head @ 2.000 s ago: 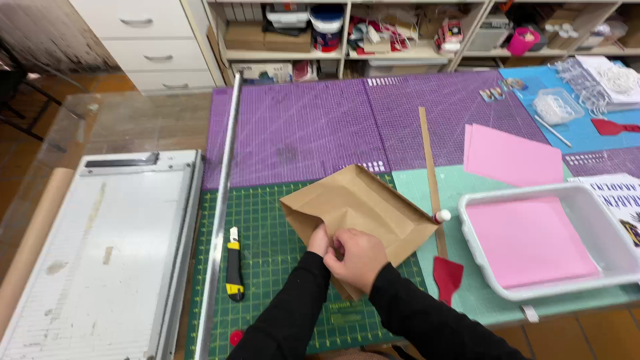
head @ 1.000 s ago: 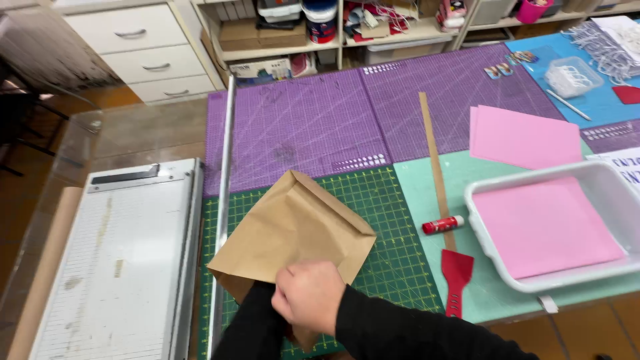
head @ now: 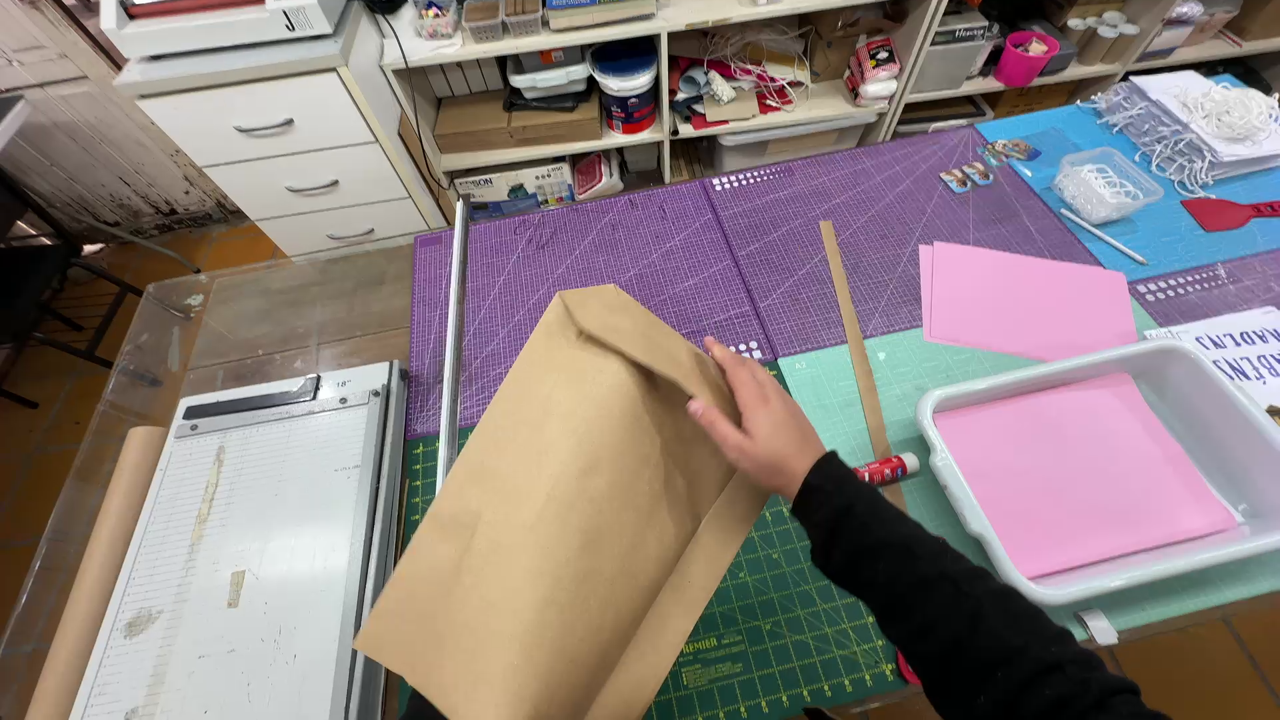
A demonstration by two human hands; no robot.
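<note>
A folded brown kraft paper bag [head: 560, 480] is tilted above the green cutting mat [head: 745, 620], its folded end toward the back. My right hand [head: 765, 425] grips the bag's upper right edge, with thumb and fingers spread along the fold. My left hand is hidden behind or inside the bag; only a bit of dark sleeve shows at the bottom edge. Just right of my right sleeve lies a red glue stick [head: 888, 468], over a narrow kraft paper strip [head: 855, 345].
A metal ruler [head: 454, 330] lies left of the bag, beside a paper trimmer [head: 230, 550]. At right are a white plastic tray [head: 1240, 440] with pink paper, more pink sheets [head: 1030, 300], and a red spatula [head: 1225, 213]. Shelves [head: 800, 105] stand behind the table.
The kraft bag has been raised and turned, and now spans more of the view. My right hand has moved from the bag's lower part to its upper right edge.
</note>
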